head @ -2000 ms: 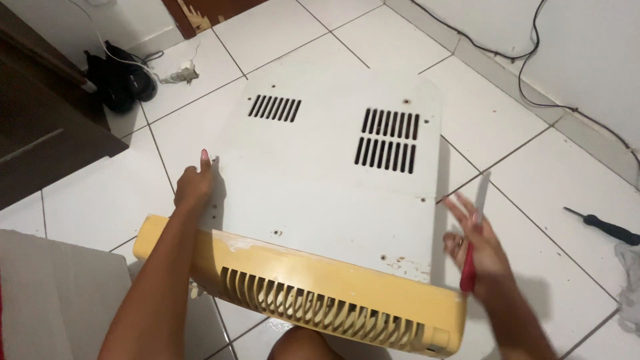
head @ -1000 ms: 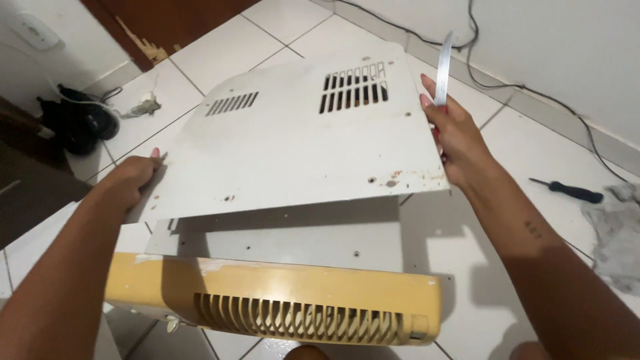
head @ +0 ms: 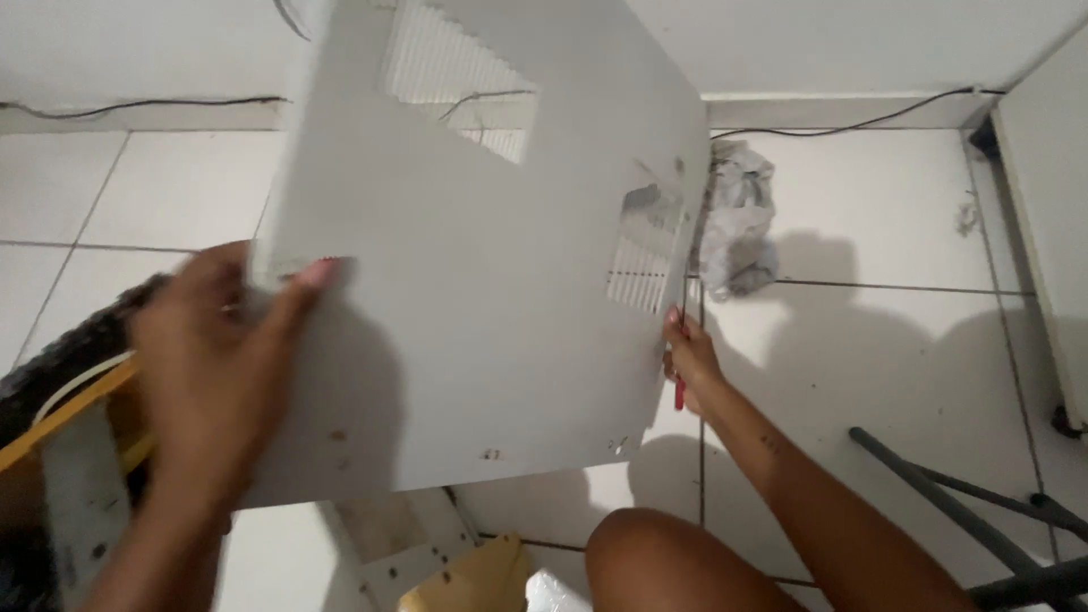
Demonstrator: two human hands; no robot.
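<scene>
A white metal cover panel (head: 476, 297) with two slotted vents is held up in the air, tilted, across the middle of the view. My left hand (head: 221, 348) grips its left edge, thumb on the near face. At the right edge, my right hand (head: 693, 357) holds the panel together with a tool with a red handle (head: 679, 394), whose blade mostly cannot be made out. Part of the opened appliance, with a yellow edge (head: 68, 412) and a grey metal plate (head: 85, 493), shows at lower left, partly behind my left arm.
A crumpled cloth or bag (head: 739, 225) lies on the white floor tiles (head: 884, 340) beside the panel. A black cable (head: 850, 130) runs along the wall base. Dark metal legs (head: 952, 510) stand at lower right. My knee (head: 663, 561) is at the bottom, near a yellow piece (head: 476, 574).
The white panel lay on the yellow-fronted appliance, then was raised at its near edge; now it is lifted off and turned. The view has swung to the right.
</scene>
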